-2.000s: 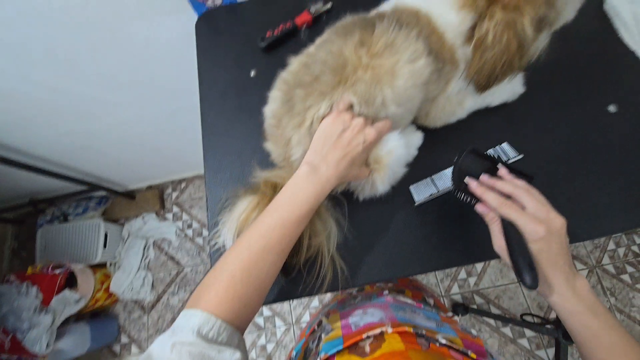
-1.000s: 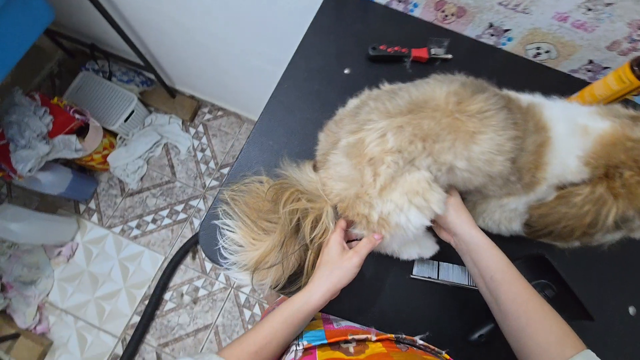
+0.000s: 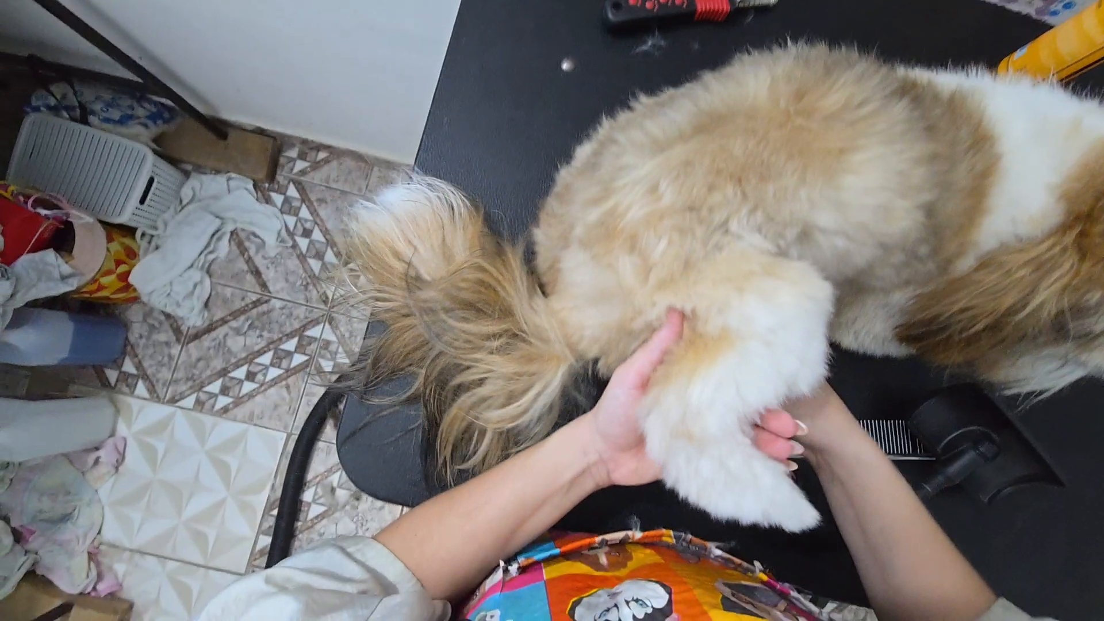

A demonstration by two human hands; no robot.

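Observation:
A tan and white long-haired dog (image 3: 759, 172) lies on a black grooming table (image 3: 509, 112), its bushy tail (image 3: 466, 319) toward the left corner. My left hand (image 3: 634, 414) holds the dog's white hind leg (image 3: 733, 414), thumb on the upper leg and fingers hidden behind it. My right hand (image 3: 798, 423) is on the other side of the same leg, mostly hidden by the fur, with some fingertips showing. Right of my right wrist lie a black slicker brush (image 3: 975, 444) and a metal comb (image 3: 897, 438).
A red and black handled tool (image 3: 668, 10) lies at the table's far edge. An orange container (image 3: 1056, 47) stands at the upper right. A black hose or bar (image 3: 297, 474) curves past the table's left corner. On the tiled floor are a grey plastic basket (image 3: 90, 168) and cloths (image 3: 203, 241).
My right hand held the black brush two seconds ago; the brush now lies on the table. Both hands have come together around the hind leg. The view has shifted.

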